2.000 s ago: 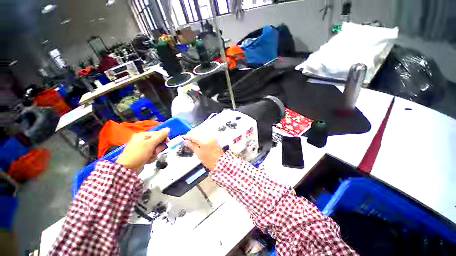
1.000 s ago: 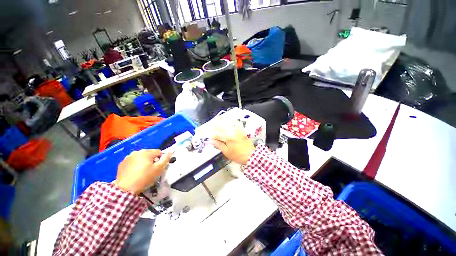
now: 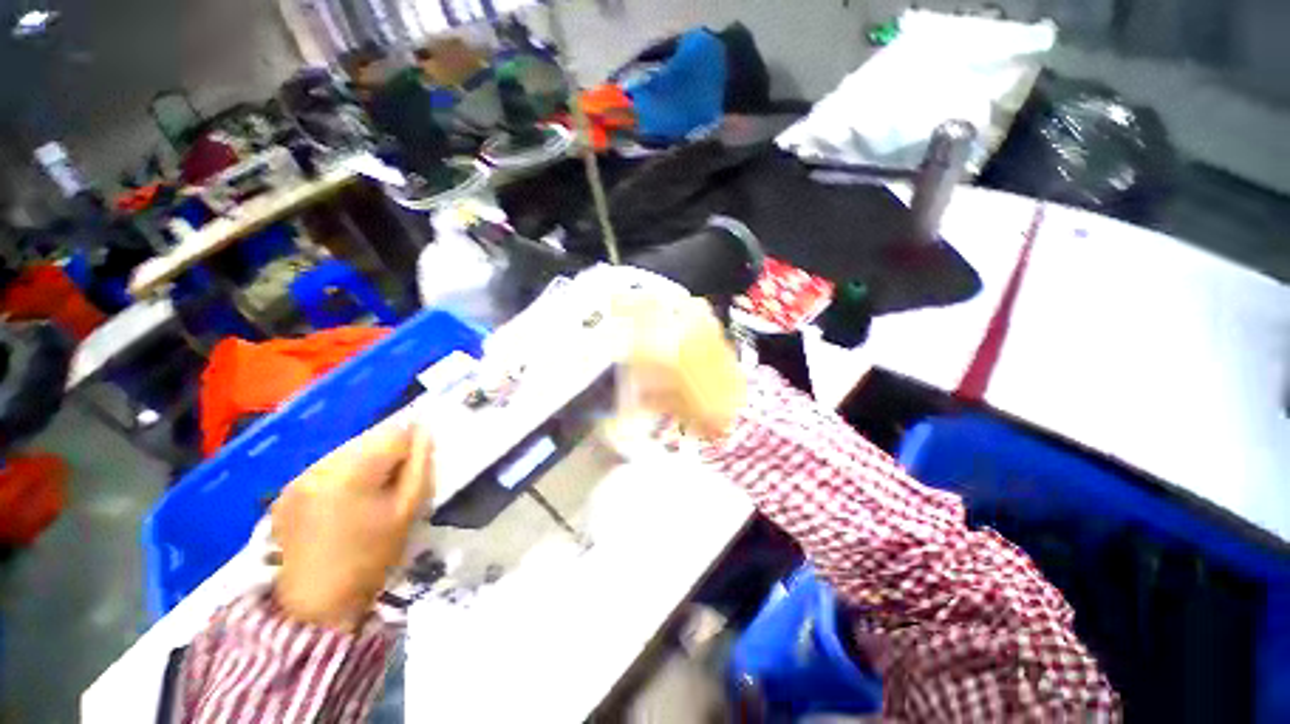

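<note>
The white head of the sewing machine (image 3: pixel 566 333) stands in front of me, with a dark control panel (image 3: pixel 495 474) and a lit screen. My left hand (image 3: pixel 347 523) is at the left end of the head, fingers curled. It is blurred, and I cannot tell if it holds anything. My right hand (image 3: pixel 682 371) is over the right part of the head, strongly blurred, its fingers hidden in the blur. The needle area at lower left is partly hidden by my left hand and wrist.
A blue crate (image 3: pixel 283 460) is behind the machine at left. Another blue crate (image 3: pixel 941 450) is at right. A metal flask (image 3: pixel 937 184), a red patterned item (image 3: pixel 785 294) and black fabric (image 3: pixel 849 226) lie beyond the machine. A red strip (image 3: pixel 1002 318) crosses the table.
My left hand has moved down and left, away from the top of the head. My right hand has moved right, and the hands are farther apart. The view has shifted.
</note>
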